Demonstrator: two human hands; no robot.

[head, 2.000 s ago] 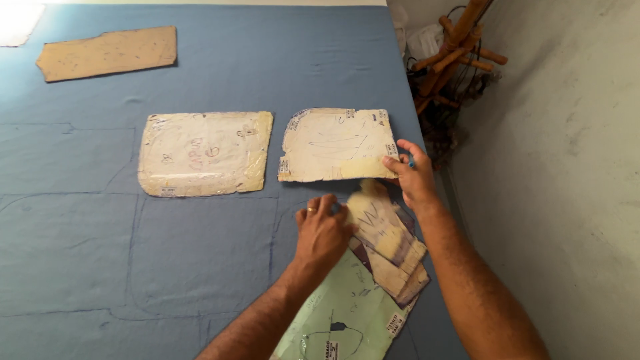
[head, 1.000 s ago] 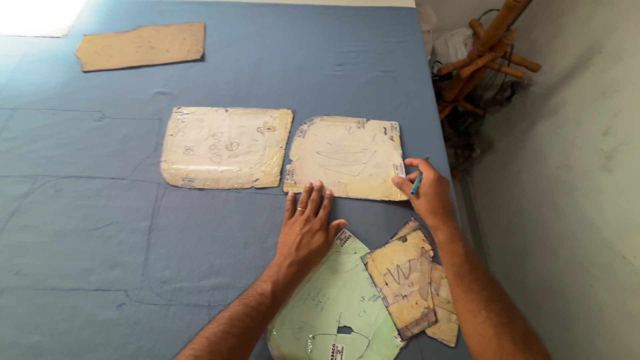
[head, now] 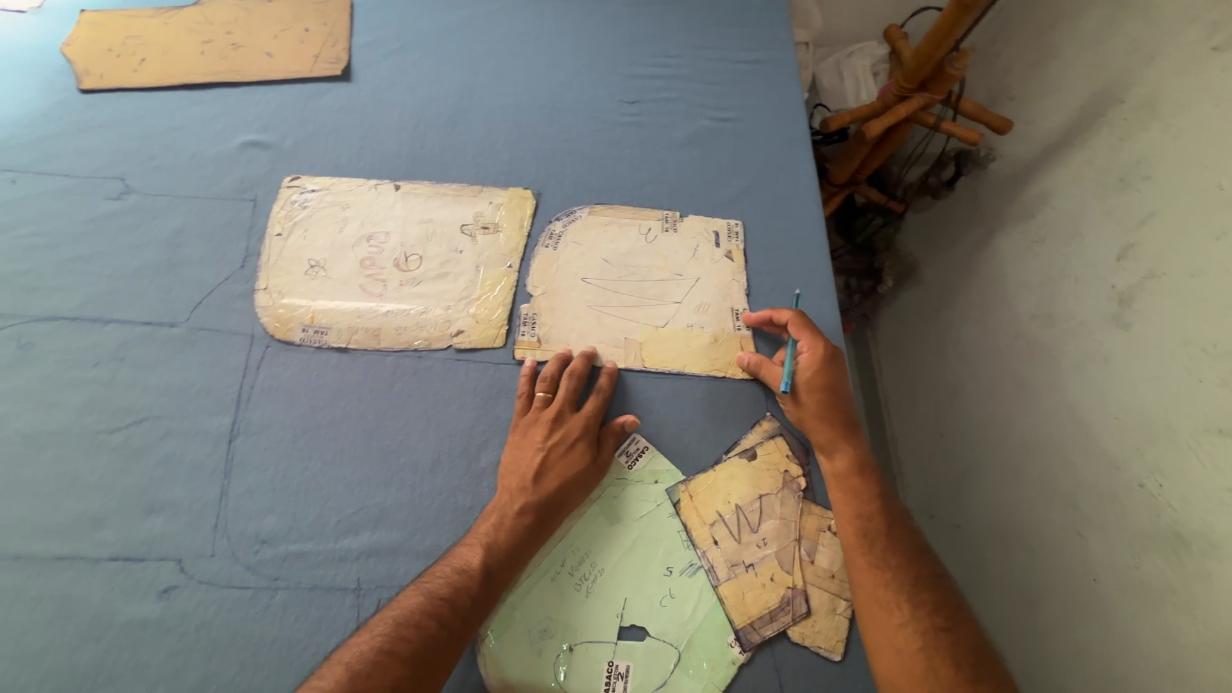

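Blue fabric (head: pixel 414 452) bearing drawn pen outlines covers the table. A worn, taped paper pattern piece (head: pixel 635 289) lies flat on it at the centre right. Spread fingertips of my left hand (head: pixel 568 428) rest on that piece's lower left edge. At its lower right corner is my right hand (head: pixel 804 371), thumb and forefinger at the edge, with a teal pen (head: pixel 790 351) held among the fingers. Another taped pattern piece (head: pixel 395 265) with writing lies just to the left, a narrow gap between the two.
A green pattern piece (head: pixel 597 549) lies near the front, partly under my left forearm. Small brown pattern pieces (head: pixel 751 539) overlap its right side. A tan cardboard pattern piece (head: pixel 212 43) lies at the far left. Beyond the table's right edge are a wooden stand (head: pixel 905 106) and a wall (head: pixel 1078 346).
The right-hand pattern piece, tilted and partly raised two seconds ago, now lies flat. My left hand has moved from the small brown pieces to its lower edge. The green and brown pieces have shifted nearer me.
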